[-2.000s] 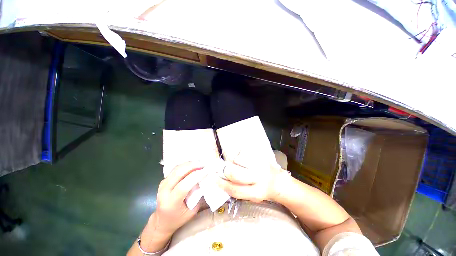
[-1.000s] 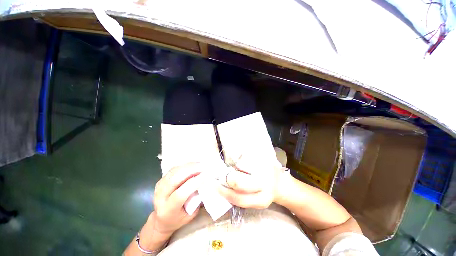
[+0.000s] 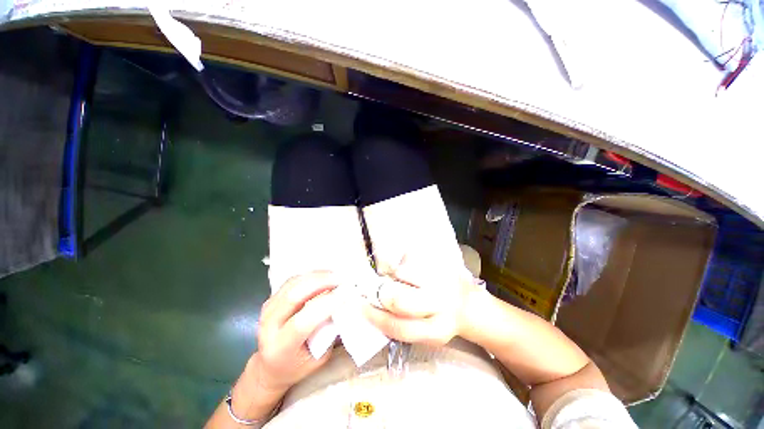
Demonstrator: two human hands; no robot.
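Observation:
A small white fabric piece [image 3: 358,333] is held between both hands over the pale lap, its two short ends spread downward. My left hand [image 3: 295,325] pinches it from the left, fingers curled. My right hand [image 3: 419,308] pinches it from the right, with a ring-like band on one finger. The fingertips meet near the fabric's top. A shiny clear or metallic thing [image 3: 397,357] shows just below my right hand; what it is I cannot tell. No needle or thread can be made out.
A white-covered table [image 3: 402,42] with wooden drawers curves across the top. A white strip [image 3: 178,38] hangs over its edge. An open cardboard box [image 3: 641,310] with clear plastic stands at right. A blue-framed cart [image 3: 74,159] stands at left. Red and dark threads [image 3: 735,67] lie on the table.
The view has shifted slightly, so the table edge sits higher. Both hands keep hold of the white fabric, with small shifts of the fingers and of its loose ends.

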